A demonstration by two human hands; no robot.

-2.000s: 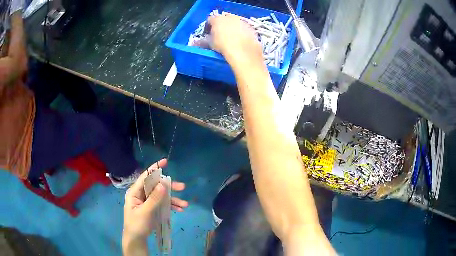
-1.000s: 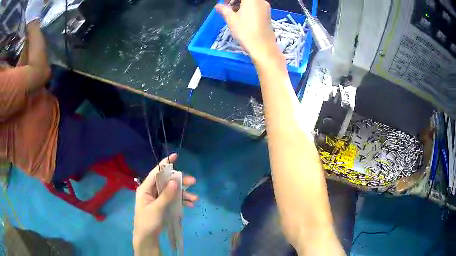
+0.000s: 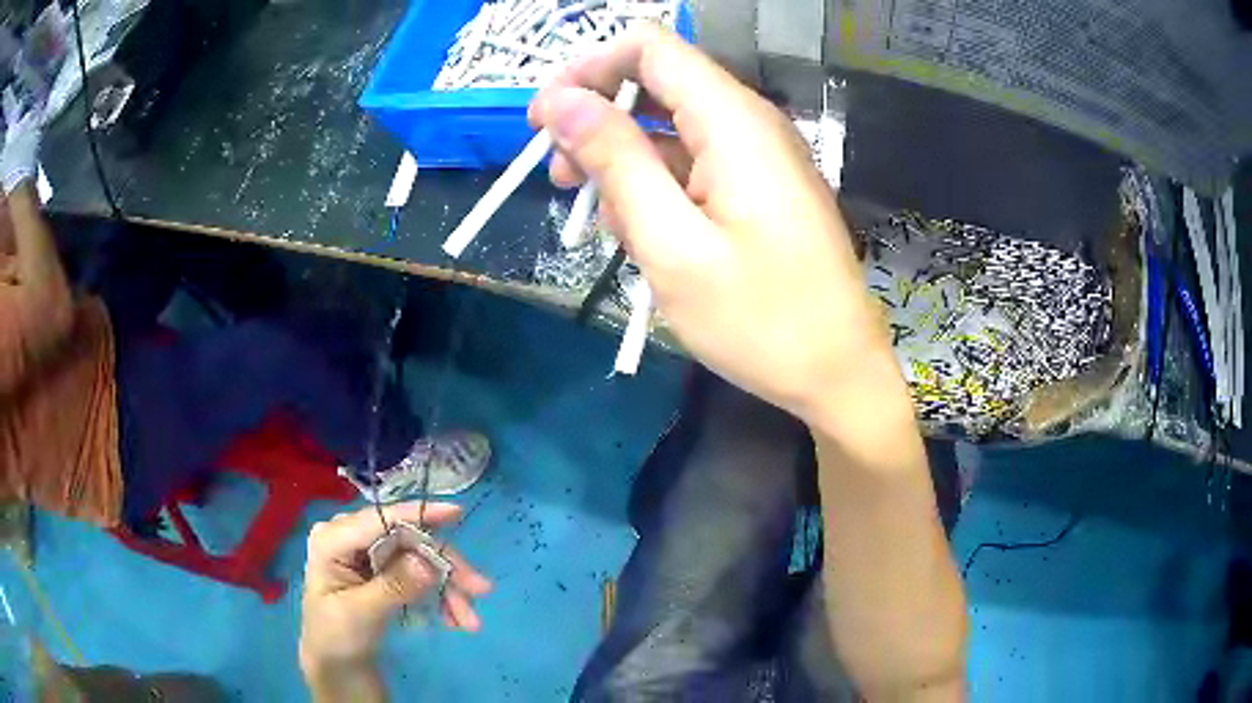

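My right hand [image 3: 700, 206] is raised in front of the bench edge and holds several short white sleeves [image 3: 501, 192] between its fingers, pointing down and left. One sleeve [image 3: 633, 327] hangs below the palm; how it is held is hidden. My left hand [image 3: 385, 584] is low over the floor, closed around flat white strips [image 3: 412, 547] seen nearly end-on. Thin dark wires [image 3: 378, 412] run up from the strips. The blue bin [image 3: 453, 127] at the top holds a pile of white sleeves.
The parts tray [image 3: 1129, 316] at right holds silver and yellow bits. Blue-handled tools [image 3: 1192, 330] and white strips lie right of it. The machine's printed panel [image 3: 1044, 69] is top right. A seated person's orange clothing [image 3: 55, 412] and a red stool [image 3: 254, 508] are at left.
My right hand has come out of the blue bin toward me, now with white sleeves showing in it. My left hand has tilted the strips, so they look shorter. The view has shifted.
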